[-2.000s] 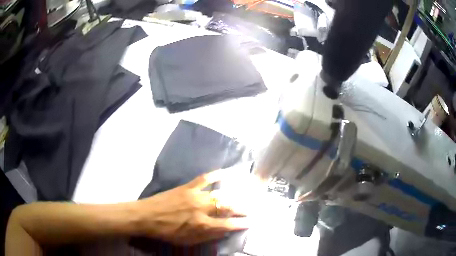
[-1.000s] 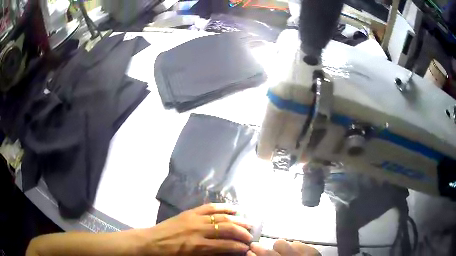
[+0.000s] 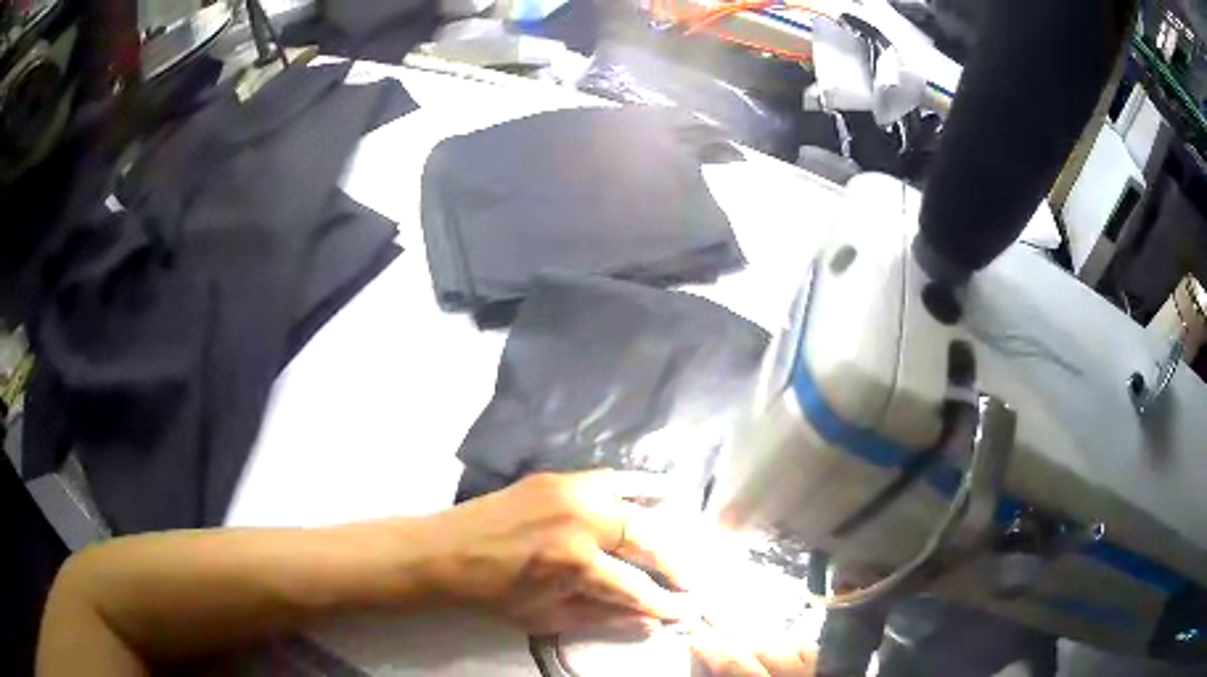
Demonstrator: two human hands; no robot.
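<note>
The dark workpiece (image 3: 616, 377) lies on the white table left of the sewing machine head (image 3: 887, 397), its far edge touching or overlapping the stacked panels. My left hand (image 3: 576, 549) lies on the near edge of the workpiece with fingers pointing at the needle area (image 3: 781, 556), pressing the cloth. My right hand (image 3: 755, 648) shows only as fingertips at the bottom edge, in strong glare below the needle area. What those fingertips hold is not visible. The presser foot is mostly lost in the glare.
A neat dark stack of panels (image 3: 569, 199) lies at table centre. Rumpled dark cloth pieces (image 3: 172, 318) cover the left side. A thick black tube (image 3: 1026, 132) rises above the machine head. Dark cloth hangs right of the needle. Orange cords and clutter are behind the table.
Since one second ago, the workpiece lies nearer the stack and my left hand is closer to the needle area. My right fingertips have shifted right. The camera view has also tilted.
</note>
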